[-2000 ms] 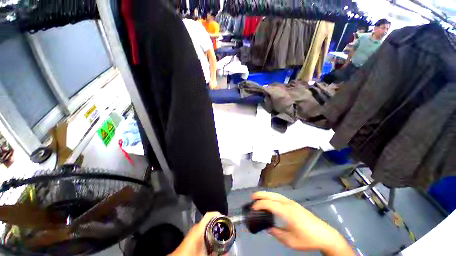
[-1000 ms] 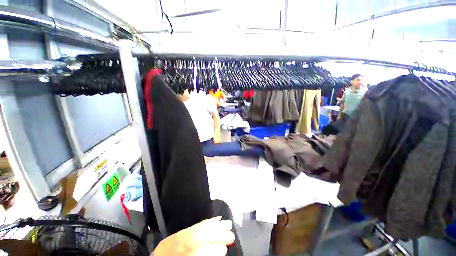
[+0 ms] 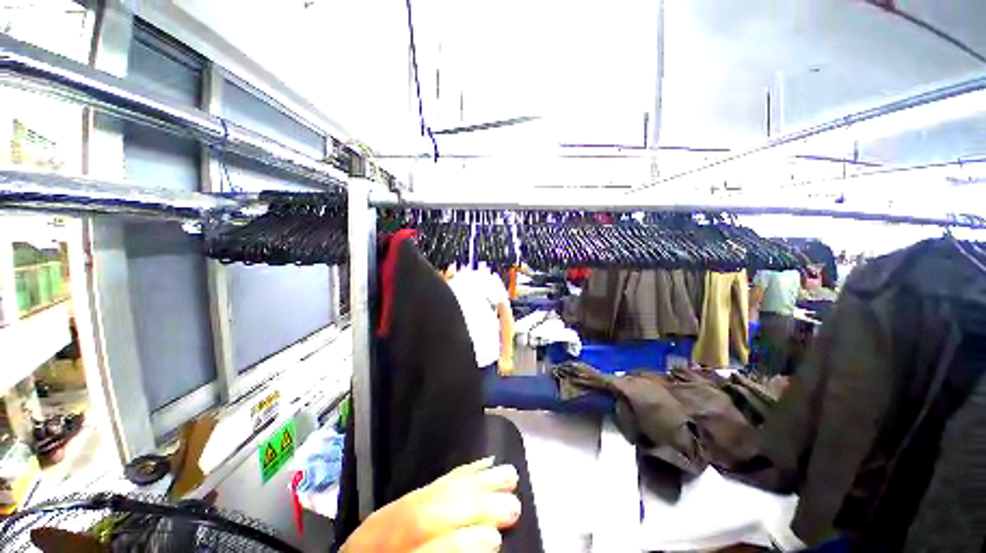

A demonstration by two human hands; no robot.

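Observation:
My left hand (image 3: 438, 513) is at the bottom centre, cut off by the lower edge. Its fingers are curled around a dark, round-ended object (image 3: 510, 459), apparently the flask, raised close to the camera. The flask's mouth is out of the picture. Its dark body overlaps a black garment (image 3: 427, 378) with a red strip, so its edge is partly hard to make out. My right hand is not in view, and the flask's black cap is not seen.
A grey rail post (image 3: 361, 324) stands beside the black garment. Many black hangers (image 3: 605, 240) line the rail. Tweed jackets (image 3: 876, 378) hang at right; a crumpled tweed pile (image 3: 681, 416) lies ahead. A fan (image 3: 141, 526) is at lower left. People stand in the background.
The view has tilted up. Two seconds ago my left hand held the open flask low and my right hand held its cap; now the flask is raised and my right hand has left the picture.

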